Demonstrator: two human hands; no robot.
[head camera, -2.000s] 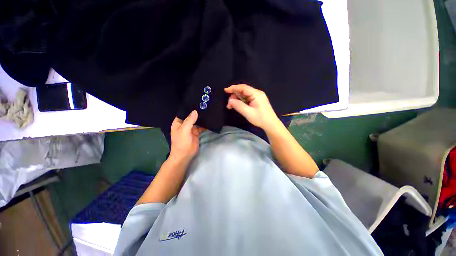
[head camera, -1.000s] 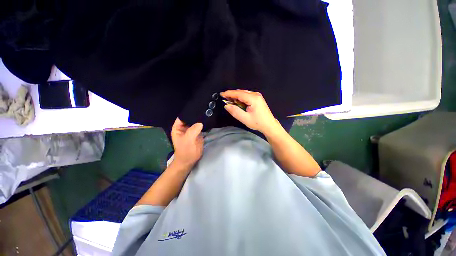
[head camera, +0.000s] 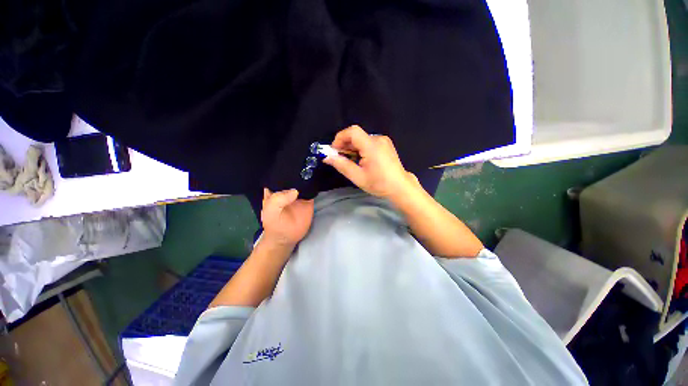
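A dark jacket (head camera: 226, 90) covers most of the table, its sleeve end towards me. Three shiny cuff buttons (head camera: 309, 162) sit in a close row on the cuff. My right hand (head camera: 370, 162) holds small thread snips, whose pale blades (head camera: 327, 151) point left at the top button; their body is mostly hidden in my fingers. My left hand (head camera: 287, 215) grips the cuff's lower edge below the buttons, thumb on top. Threads are too fine to see.
A phone (head camera: 83, 155) and a beige cloth bundle (head camera: 32, 175) lie on the white table (head camera: 155, 185) at left. A large white bin (head camera: 603, 83) stands at right. Below are grey chairs or containers (head camera: 551, 279), a blue crate (head camera: 177, 298) and green floor.
My right hand has moved slightly left, and the snips' pale blades now show beside the top button. My left hand has shifted a little lower and right on the cuff.
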